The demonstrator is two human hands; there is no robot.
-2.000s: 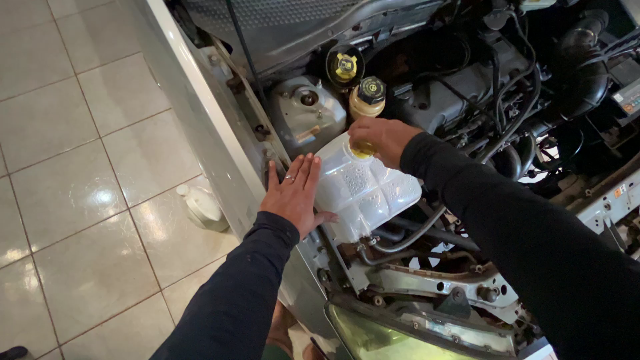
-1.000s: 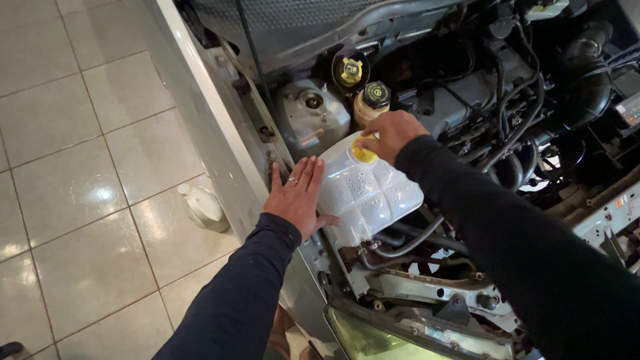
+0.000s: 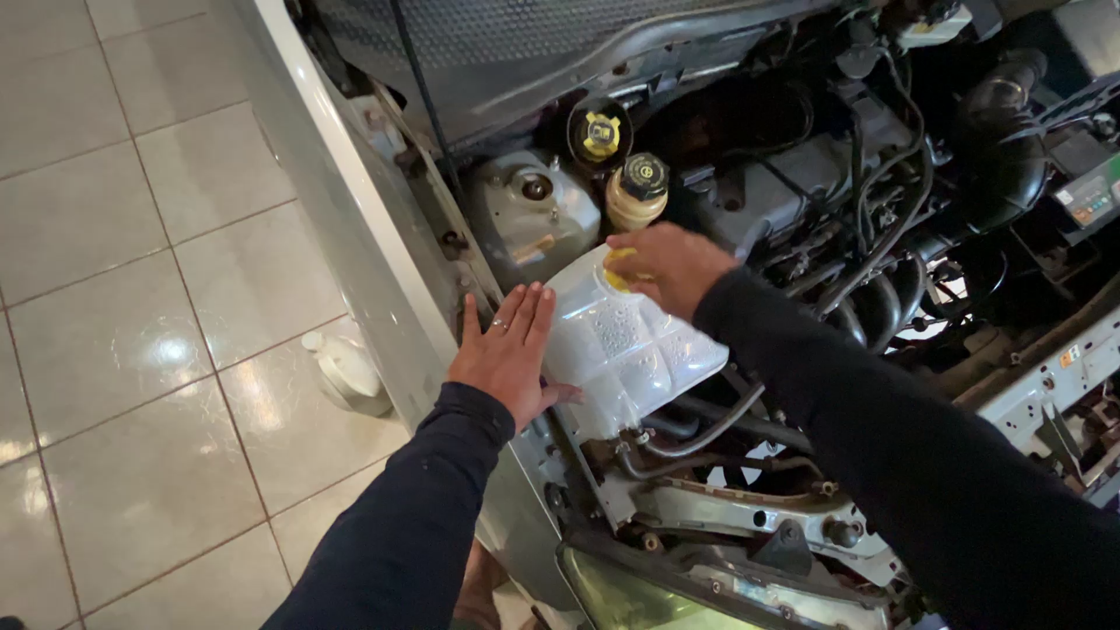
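Note:
A translucent white coolant expansion tank (image 3: 643,337) sits in the car's engine bay, with droplets on its top. My right hand (image 3: 674,267) grips the yellow cap (image 3: 619,268) at the tank's upper end; the fingers cover part of the cap. My left hand (image 3: 510,350), a ring on one finger, lies flat with its fingers spread at the tank's left side and the inner fender edge, its thumb on the tank. Just above the right hand stands a fluid reservoir with a black cap (image 3: 646,178). Another yellow cap (image 3: 601,134) shows behind it.
A silver fender (image 3: 376,219) runs along the left of the bay. On the tiled floor (image 3: 131,350) beyond it stands a whitish plastic container (image 3: 348,372). Hoses (image 3: 717,433) leave the tank's lower end. The headlight (image 3: 639,591) is at the bottom, the engine (image 3: 787,188) to the right.
My right hand has stayed at the yellow cap, its fingers and wrist shifting around it. My left hand has kept its place beside the tank.

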